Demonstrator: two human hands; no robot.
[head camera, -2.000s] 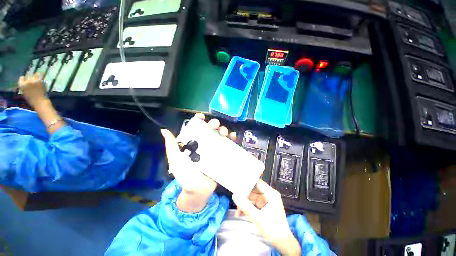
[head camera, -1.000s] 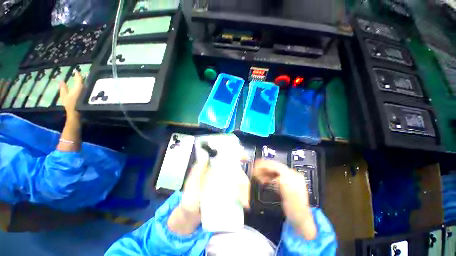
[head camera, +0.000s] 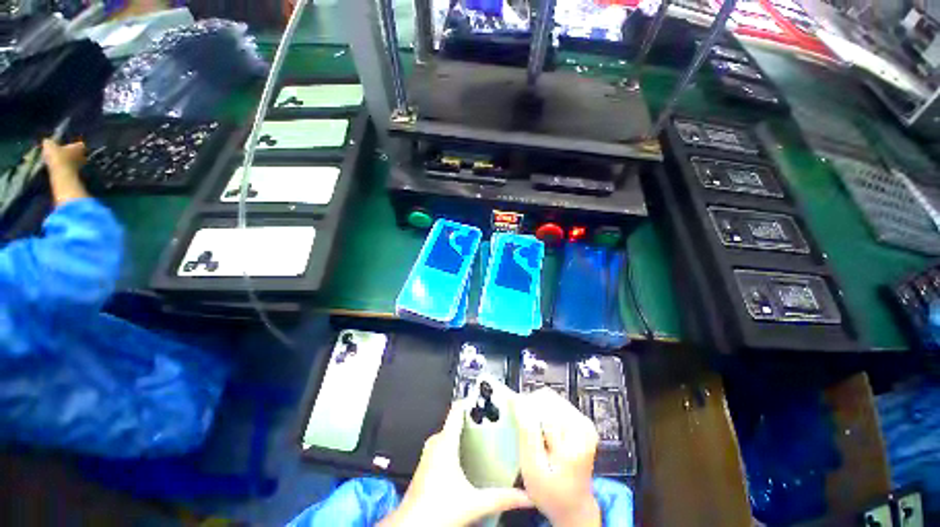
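A pale green back cover with a black camera cluster stands upright, camera end up, between my hands over the near tray. My left hand holds its left side and lower part. My right hand is closed at its right side. Whether a phone body is under the cover is hidden. The near black tray holds another back cover at its left and open phone bodies at its right, partly hidden by my hands.
A black press stands behind light-blue film piles and dark blue film. A cover tray is left, a phone body tray right. A clear tube hangs at left. A neighbour's arm is far left. Cardboard box at right.
My hands and the cover have moved lower and closer together, and my right hand has come to the cover's side. The view has tilted up, showing more of the press. The neighbour's hand has moved left.
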